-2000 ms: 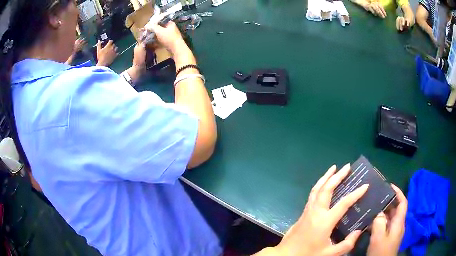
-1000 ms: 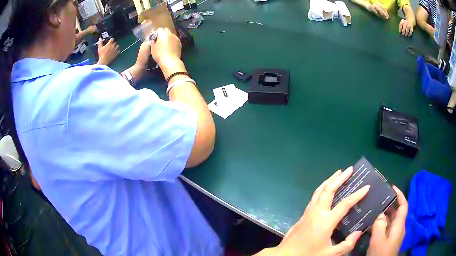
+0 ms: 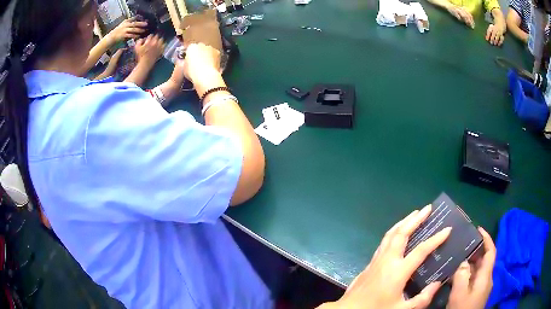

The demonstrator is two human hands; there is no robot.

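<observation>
A black gift box [image 3: 443, 244] with white print on its upper face is held tilted at the lower right, above the table edge. My left hand [image 3: 393, 265] grips it from the left, fingers spread over the printed face. My right hand [image 3: 474, 274] grips its right and lower side, cut off by the bottom edge. The underside of the box is hidden. A second, closed gift box [image 3: 486, 159] lies on the table beyond my hands.
A crumpled blue cloth [image 3: 521, 256] lies right of my hands. A person in a light blue shirt [image 3: 133, 157] works at left. Ahead lie an insert tray [image 3: 330, 108], a small black device [image 3: 297, 92] and a white leaflet [image 3: 280, 123]. A blue bin [image 3: 527, 99] stands far right.
My hands keep the same hold on the box. The view has shifted slightly. The person at left has lowered a hand into the open brown-lidded box, and other hands behind have moved.
</observation>
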